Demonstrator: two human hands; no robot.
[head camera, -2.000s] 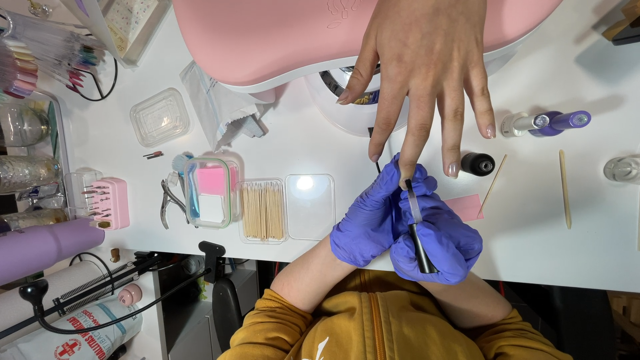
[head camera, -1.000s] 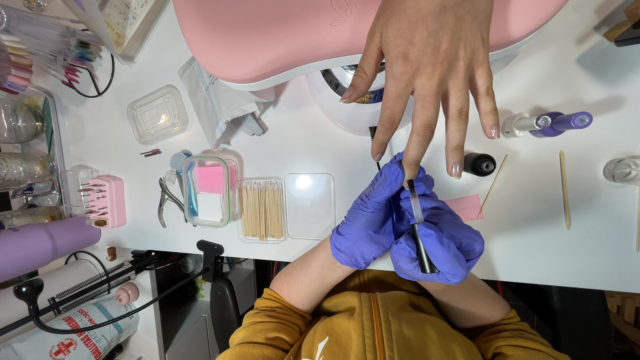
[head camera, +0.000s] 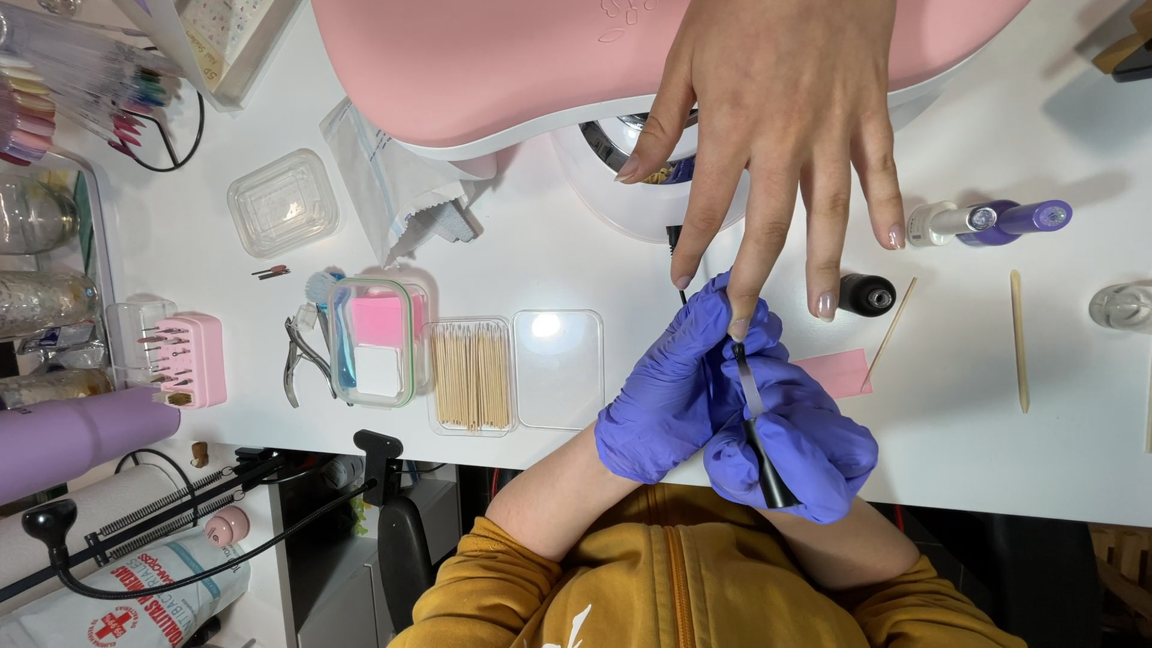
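My left hand, in a blue-violet glove, grips the tip of one finger of another person's hand, which reaches in from the top with fingers spread. In my gloved right hand is a nail polish brush with a black cap handle; its bristle end touches the nail of the held finger. Right of that finger lies an open-necked black polish bottle. A pink paper square and a thin wooden stick are beside my right hand.
A pink hand rest spans the top over a white lamp base. Boxed wooden sticks, a clear lid, cuticle nippers and a pink bit holder stand left. Two polish bottles and an orangewood stick are right.
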